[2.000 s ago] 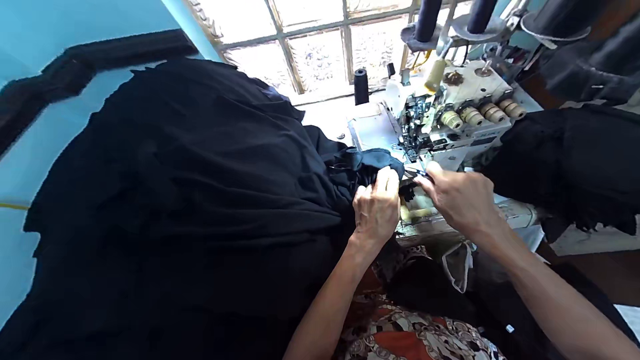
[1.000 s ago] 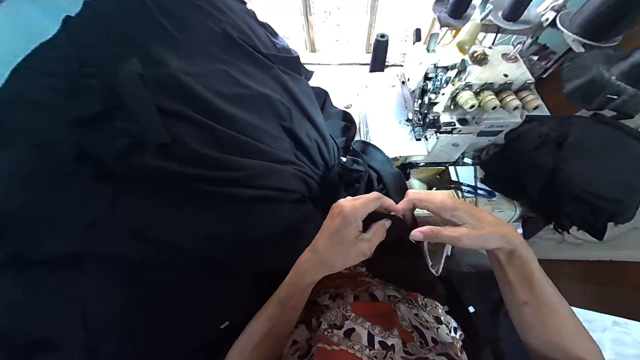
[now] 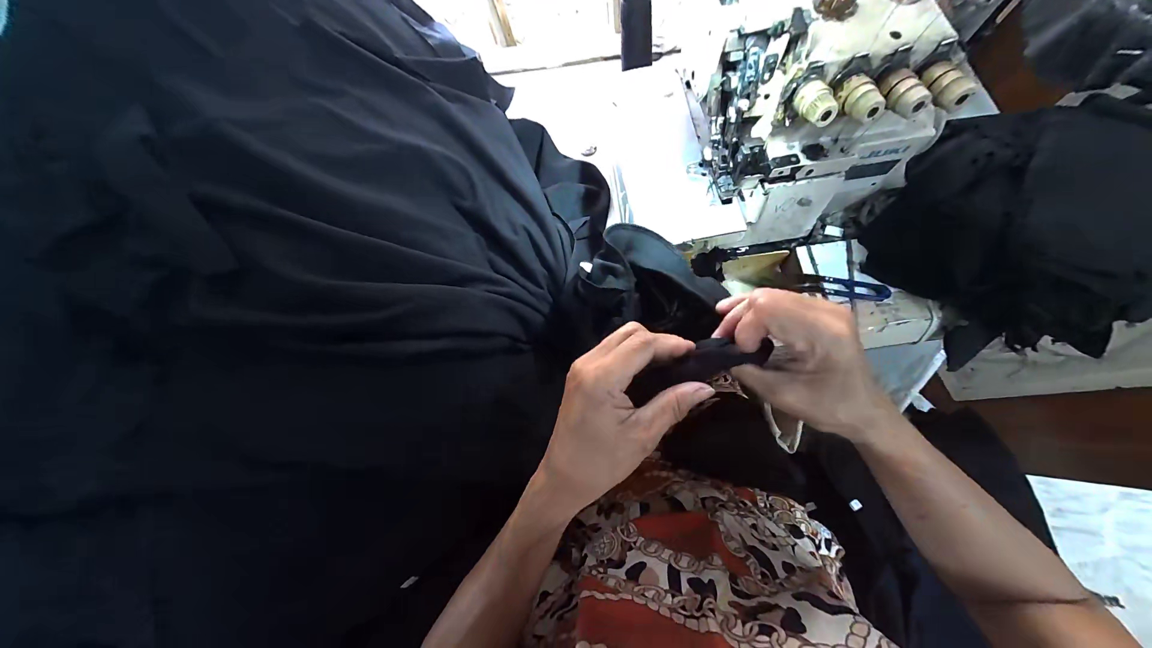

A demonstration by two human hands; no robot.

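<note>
Black fabric spreads over the whole left side and gathers into folds near the centre. My left hand pinches a rolled edge of it between thumb and fingers. Just to the right, my right hand grips the other end of that same short stretch. Beyond my hands stands a white Juki overlock sewing machine with several thread tension dials. A pair of blue-handled snips or tweezers lies on the machine's bed, just past my right hand.
A heap of black fabric rests to the right of the machine. A dark thread cone stands near the window. Patterned cloth covers my lap. A brown wooden surface shows at the lower right.
Both hands have come away from the machine's needle area toward my lap, with the fabric edge. The blue-handled tool shows on the machine bed. The view has shifted downward and closer.
</note>
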